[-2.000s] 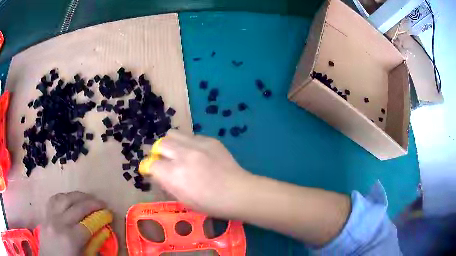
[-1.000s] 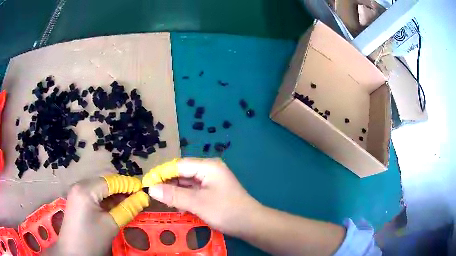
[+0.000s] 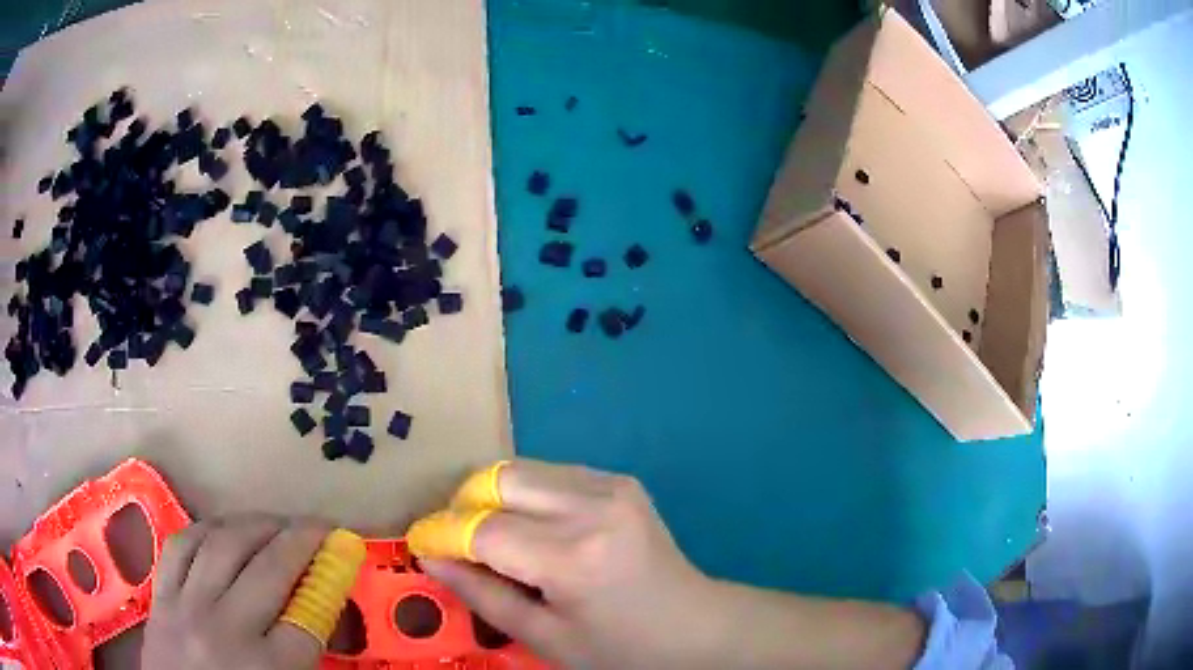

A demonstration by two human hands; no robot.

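An orange-red plastic housing (image 3: 382, 641) lies at the bottom centre, partly covered by both hands. My left hand (image 3: 255, 589), with a yellow finger cot, rests on its left end. My right hand (image 3: 563, 550), with yellow finger cots, has its fingertips pinched at the housing's upper edge. Whether a pad is between them is hidden. Black square pads (image 3: 347, 249) lie in two loose heaps on the cardboard sheet (image 3: 262, 478).
More orange-red housings (image 3: 107, 504) lie at the lower left. Several stray pads (image 3: 594, 267) lie on the green-teal mat (image 3: 733, 484). A small open carton (image 3: 864, 334) with a few pads stands tilted at the right, with clutter behind it.
A second ago both hands' fingertips met above the housing with a small dark piece between them. Now they are apart and lower, on the housing. The camera view has shifted.
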